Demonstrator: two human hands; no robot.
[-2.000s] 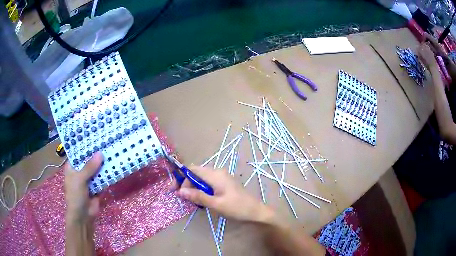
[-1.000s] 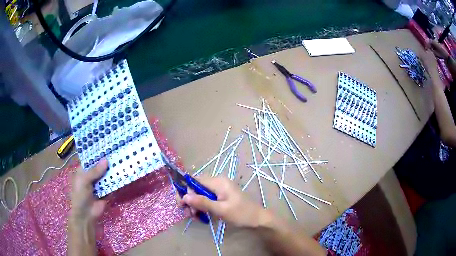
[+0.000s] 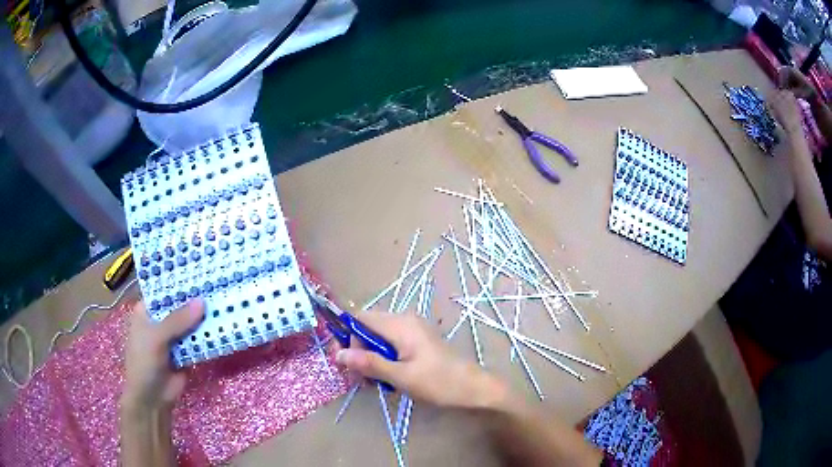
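My left hand [image 3: 157, 358] grips the lower left edge of a white circuit board panel [image 3: 212, 239] with rows of dark dots and holds it raised and tilted above the pink bubble wrap [image 3: 82, 401]. My right hand [image 3: 421, 365] is closed round the blue-handled cutters [image 3: 367, 336]. The cutter jaws are at the panel's lower right edge; whether they touch it is hard to tell. A thin white strip hangs down just below the jaws.
Edge strips [image 3: 515, 264] lie crossed mid-table. Purple-handled cutters [image 3: 540, 150], a white pad [image 3: 598, 82] and another panel [image 3: 650, 197] lie behind and right. A box of small boards [image 3: 625, 427] is at lower right. A person's arm [image 3: 806, 182] shows at far right. A yellow-black screwdriver [image 3: 119, 269] lies left.
The panel has shifted right in the view and its tilt has changed. The cutters opened at the panel's edge, then their handles came closer together. The white plastic bag behind appears further right.
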